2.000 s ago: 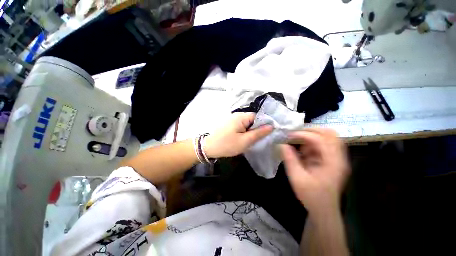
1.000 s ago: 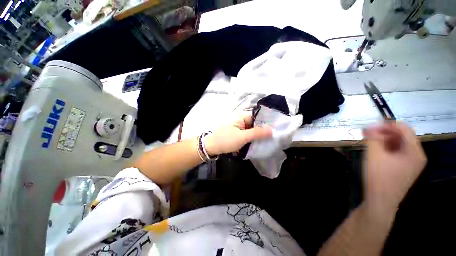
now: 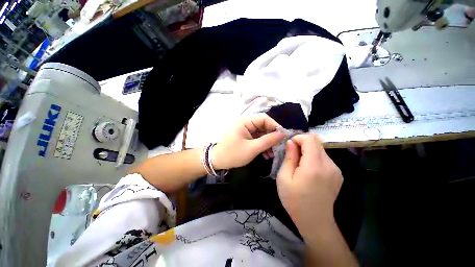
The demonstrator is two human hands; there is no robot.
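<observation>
A black garment [image 3: 182, 73] lies heaped on the white table, with white lining [image 3: 297, 65] crumpled over it. My left hand [image 3: 245, 143] and my right hand [image 3: 310, 169] meet at the table's front edge. Their fingertips pinch a small greyish piece of fabric [image 3: 279, 156] at the garment's near end, beside a black patch of cloth. The fingers hide most of the seam there. The thread snips [image 3: 397, 100] lie on the table to the right, untouched, blades pointing away.
A sewing machine head with needle [image 3: 383, 39] stands at the far right. A large JUKI machine head [image 3: 67, 125] stands at the near left. A small dark keypad-like object [image 3: 134, 82] lies left of the garment. Printed scale marks run along the table's front edge [image 3: 396, 140].
My right hand went out to the right near the snips, then came back empty of them to the fabric. The pale piece, earlier spread and hanging, is now bunched between the fingertips.
</observation>
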